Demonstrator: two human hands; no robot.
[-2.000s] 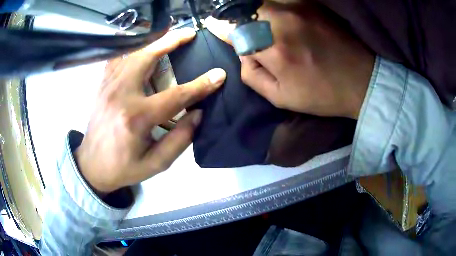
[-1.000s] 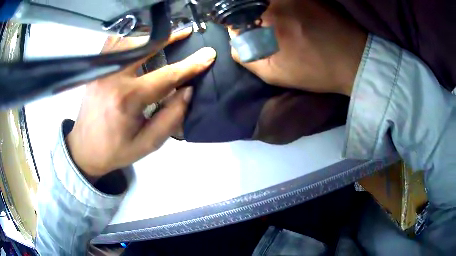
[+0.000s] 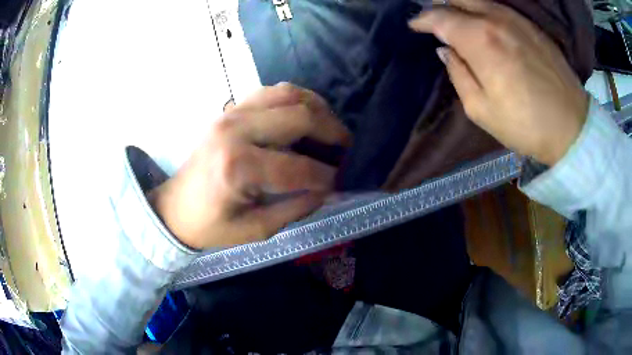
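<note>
The navy band lies on the white table, running from the top centre down to the ruler edge. The brown fabric lies beside it on the right. The presser foot shows small at the top, on the navy cloth. My left hand is blurred, its fingers closed on the navy band's left edge near the ruler. My right hand rests over the cloth at upper right with its fingers spread a little; its upper fingertips are near the top edge.
The edge ruler runs along the near table edge. The needle plate shows left of the cloth. A blue object is at the lower left. Plaid fabric hangs at the lower right, beside a yellowish-brown surface.
My left hand has moved down and right and closed on the band's edge. My right hand has moved right, off the presser foot area. The grey-blue knob is out of view.
</note>
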